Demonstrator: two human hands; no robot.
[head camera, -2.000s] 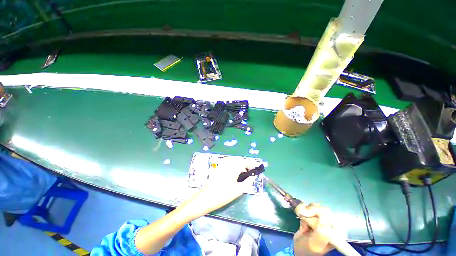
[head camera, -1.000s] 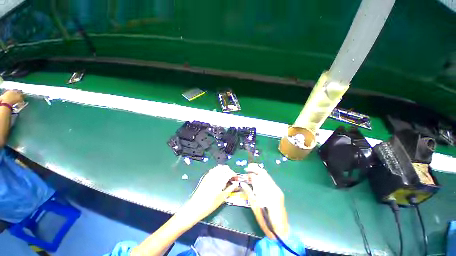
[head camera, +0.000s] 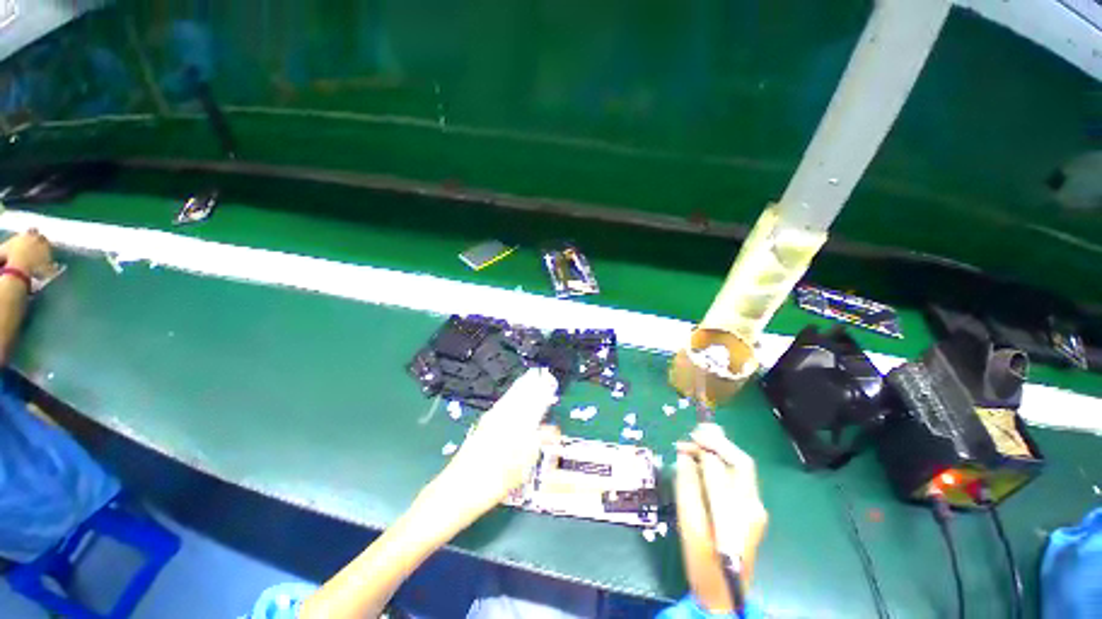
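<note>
The open phone unit (head camera: 573, 491) lies flat on the green mat in front of me, with a small black module (head camera: 631, 499) at its right end. My left hand (head camera: 514, 423) is over the unit's left end, with its fingertips at the front of the pile of black modules (head camera: 471, 360); whether it holds anything is unclear. My right hand (head camera: 721, 496) grips the soldering iron (head camera: 705, 415) right of the unit. The iron points up, its tip at the brown tip-cleaning cup (head camera: 701, 377); the exact contact is blurred.
Small white pieces (head camera: 585, 414) lie between pile and unit. A black fan (head camera: 827, 393) and soldering station (head camera: 955, 441) with a red light stand right. A taped post (head camera: 764, 272) rises behind the cup. Beyond the white rail are waiting phone units (head camera: 569, 271). Another person's hand (head camera: 27, 253) shows far left.
My hands were together over the unit and have moved apart, left hand to the pile and right hand with the iron to the cup. The unit is uncovered. The station's red light now shows.
</note>
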